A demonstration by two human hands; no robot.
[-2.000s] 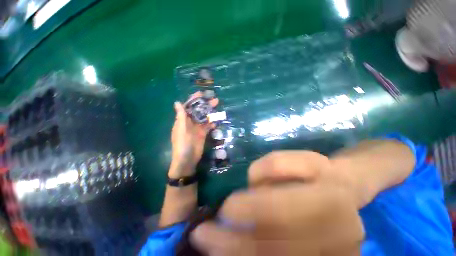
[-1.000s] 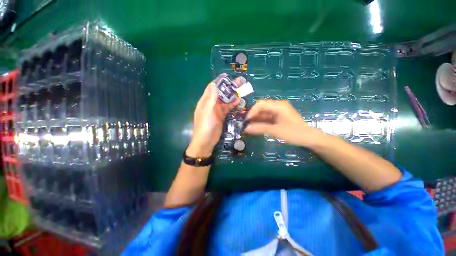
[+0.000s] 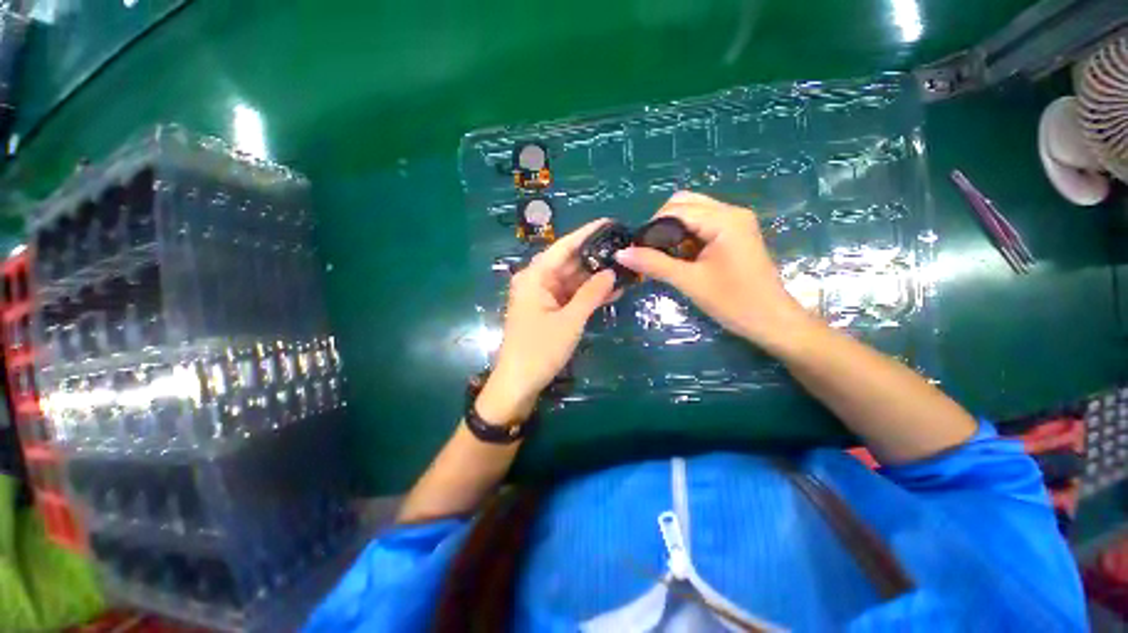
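Note:
My left hand (image 3: 553,303) holds a small dark housing (image 3: 606,247) with an open, detailed face between thumb and fingers. My right hand (image 3: 730,266) grips a round dark part (image 3: 664,236) with a bit of orange at its edge, right beside the housing. The two pieces are close together; whether they touch is unclear. Below them lies a clear blister tray (image 3: 742,142). In its left column sit two pale disc parts with orange flex, an upper one (image 3: 532,158) and a lower one (image 3: 537,215).
Tall stacked blister trays (image 3: 247,272) with dark parts stand at left, beside a red crate (image 3: 22,359). Purplish tweezers (image 3: 992,223) lie right of the tray. A white fan (image 3: 1074,151) and a grey metal arm (image 3: 1027,47) are at upper right. A silver parts tray (image 3: 1105,451) is at lower right.
My right hand has come up beside my left hand and now holds a round dark part. The white tab seen at the left-hand piece no longer shows. The camera view has shifted.

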